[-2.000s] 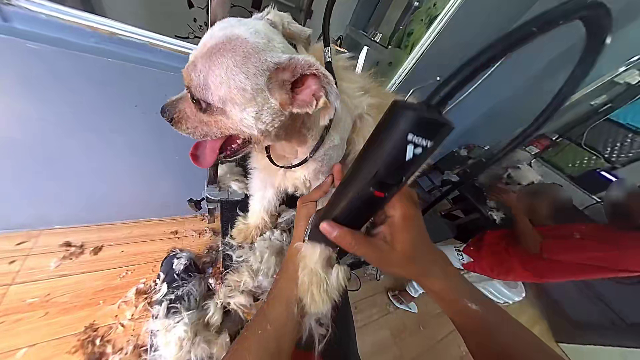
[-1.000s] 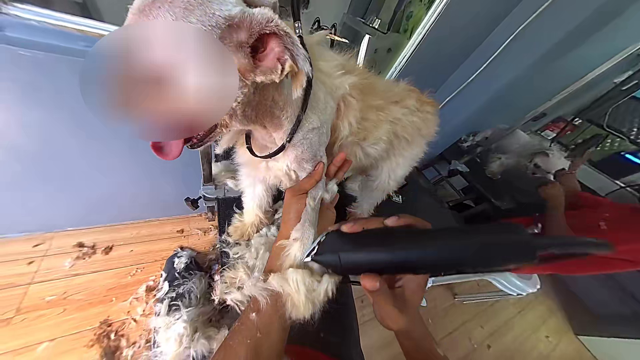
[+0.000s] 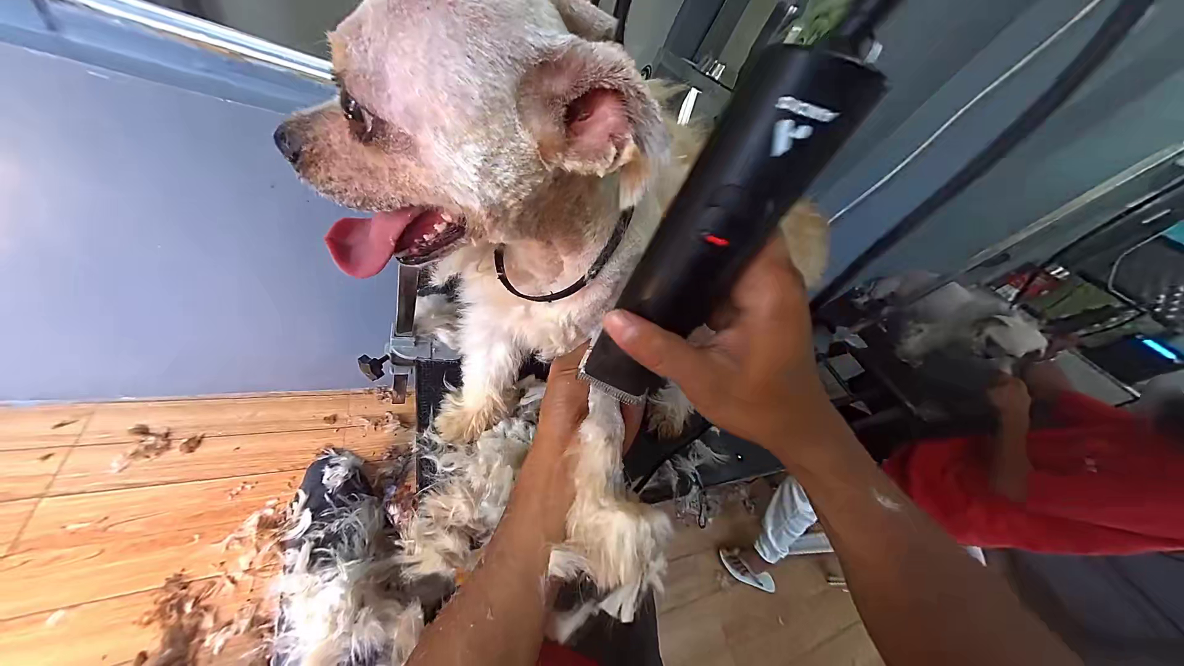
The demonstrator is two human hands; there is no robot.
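Note:
A light-coated dog (image 3: 472, 102) sits on a dark grooming table, its head turned left and tongue out, a thin black loop (image 3: 564, 291) round its neck. My right hand (image 3: 740, 351) is closed round a black Andis electric clipper (image 3: 721, 222) with a small red light. The clipper's toothed blade (image 3: 610, 387) lies at the upper part of the dog's outstretched front leg (image 3: 601, 453). Behind that leg my left hand (image 3: 566, 398) supports it, its fingers mostly hidden by the leg and the clipper.
Cut fur (image 3: 481, 490) lies heaped on the table and on the wooden floor (image 3: 120, 518). A metal clamp with a black knob (image 3: 373, 367) is at the table's edge. A person in a red shirt (image 3: 1054, 472) is at the right beside another dog (image 3: 971, 324). The clipper's cord hangs above.
The clipper has moved from low on the leg, where it lay nearly level, up to the upper leg, and now stands steeply. The dog's head is lower and larger in view than two seconds ago.

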